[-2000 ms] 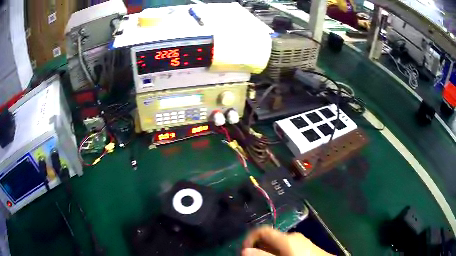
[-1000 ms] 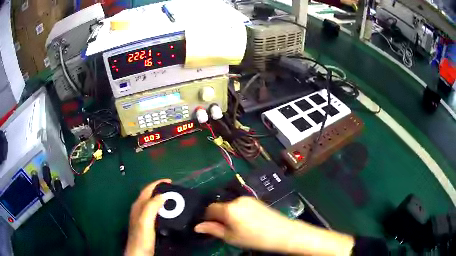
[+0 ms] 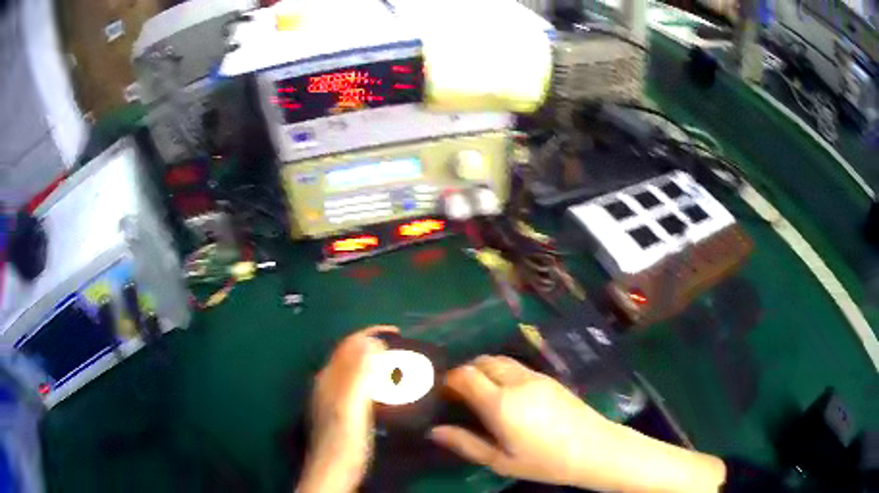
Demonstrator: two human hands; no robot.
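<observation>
A black power adapter (image 3: 416, 416) with a white ring on its face lies in front of me at the lower middle. My left hand (image 3: 345, 404) is curled around its left side and holds it. My right hand (image 3: 520, 414) is at its right side, thumb and fingers pinched towards a dark part that I cannot make out. The picture is blurred, so what the right fingertips touch is hidden. The black test port box (image 3: 588, 349) lies right of my right hand, with coloured wires near it.
The AC power meter (image 3: 386, 123) stands on the DC electronic load (image 3: 328, 207) behind the hands. The safety tester (image 3: 116, 289) is at the left. A white outlet strip (image 3: 631, 252) on a brown base is at the right. Black adapters (image 3: 824, 433) lie at the lower right.
The hands came in from the first frame and stay at the adapter. Since the second frame the view has shifted, and scene and hands appear further right and blurred.
</observation>
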